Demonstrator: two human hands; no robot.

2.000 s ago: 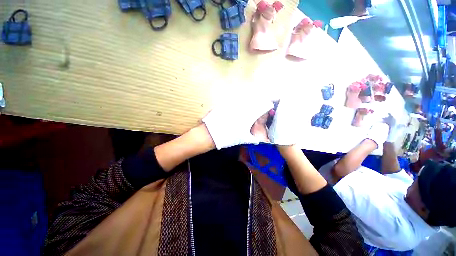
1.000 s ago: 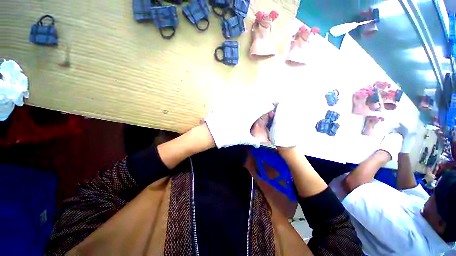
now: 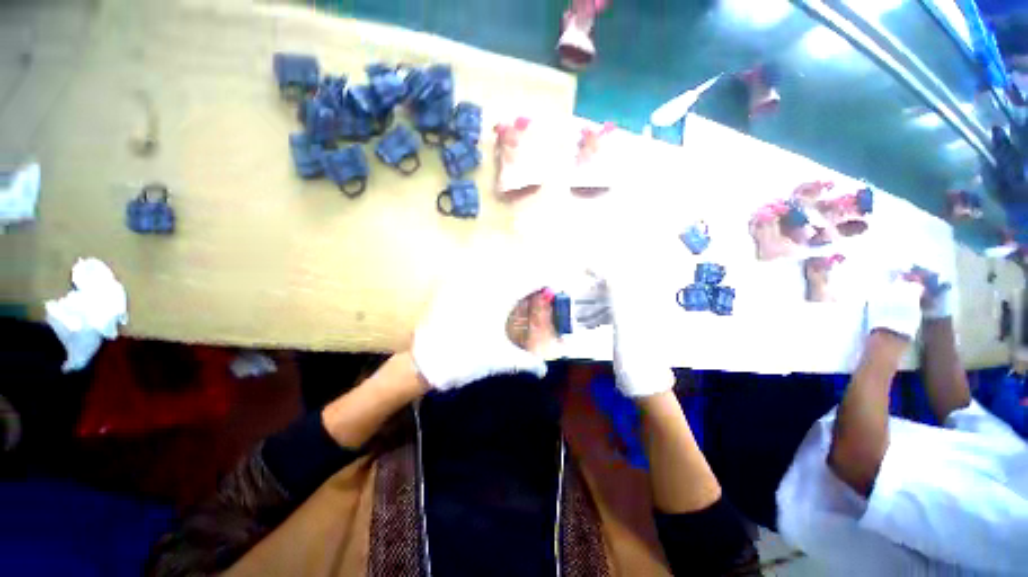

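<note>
My left hand (image 3: 473,327), in a white glove, holds a pink figure body (image 3: 541,320) with red at its top, low at the bench edge. A dark blue handbag part (image 3: 561,312) sits against the figure's right side. My right hand (image 3: 629,329), also in a white glove, is just right of it, fingers apart and pointing at the bag part; touch cannot be made out. A pile of dark blue handbag parts (image 3: 361,113) lies on the cardboard (image 3: 226,203). Two pink figures (image 3: 520,158) lie near the white sheet.
A crumpled white rag (image 3: 88,312) hangs at the cardboard's left edge. A white pointed object (image 3: 682,104) lies by the green belt (image 3: 699,45), which carries pink figures. On the white sheet are pink figures and bag parts (image 3: 708,295). Another person's gloved hands (image 3: 896,307) work at the right.
My right hand has opened and moved slightly away from the figure, showing the bag part beside it. The view has tilted up, showing more of the pile and belt.
</note>
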